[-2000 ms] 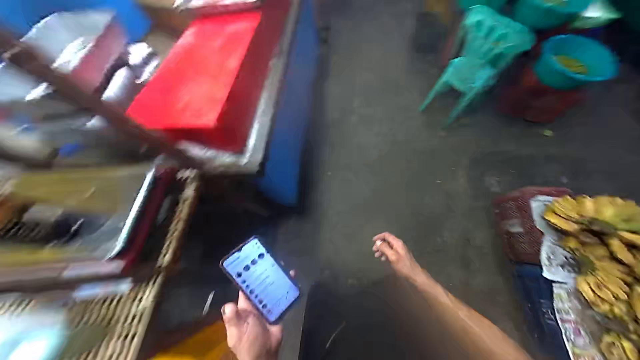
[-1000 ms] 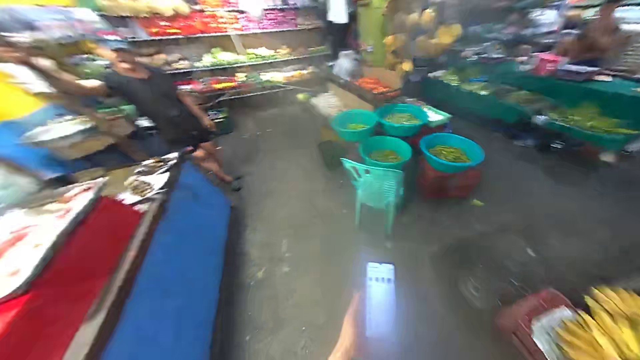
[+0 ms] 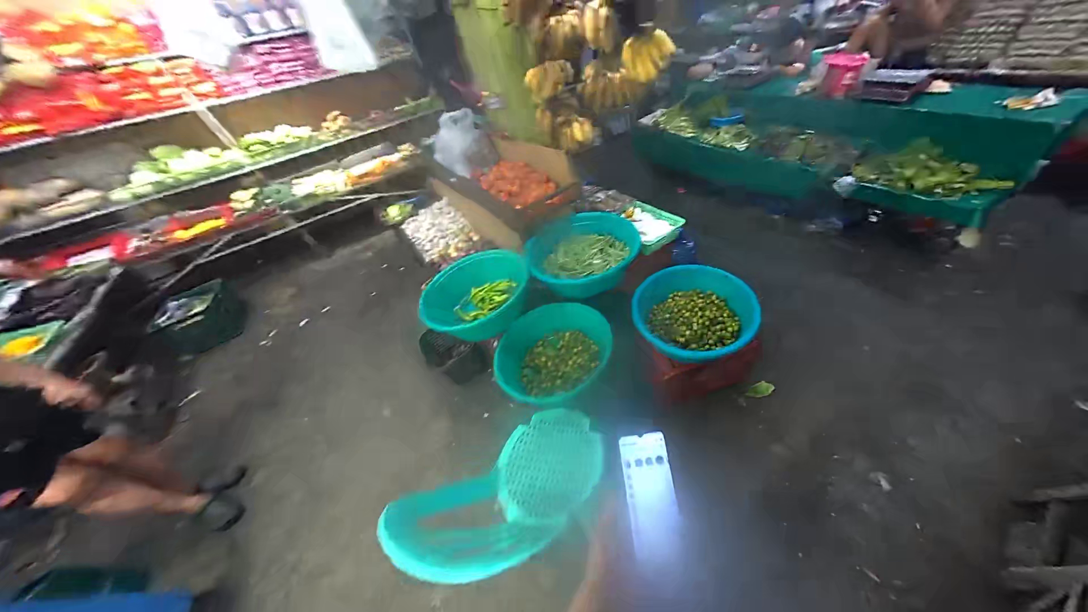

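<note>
A smartphone (image 3: 650, 497) with a bright, glaring screen is upright at the lower middle of the head view. My left hand (image 3: 599, 552), blurred and partly washed out by glare, holds it from the left side. My right hand is out of the frame. Just left of the phone is a green plastic chair (image 3: 548, 467), its shape smeared. Beyond it stand several basins: one with green chili peppers (image 3: 489, 299), one with long green pods (image 3: 586, 255), one with small green produce (image 3: 559, 361), and a blue basin (image 3: 739, 297) of small round green fruits on a red crate (image 3: 705, 374).
Vegetable shelves (image 3: 204, 174) line the left back. A cardboard box of tomatoes (image 3: 518, 183) stands behind the basins, under hanging bananas (image 3: 646, 55). A green-covered stall (image 3: 918, 136) is at the right back. A person (image 3: 110, 476) is at the left edge, near a dark crate (image 3: 204, 319).
The view has swung up and ahead from the red-topped stall and banana pile. The chair and basins are now nearer. My right hand, visible two seconds ago, has left the frame.
</note>
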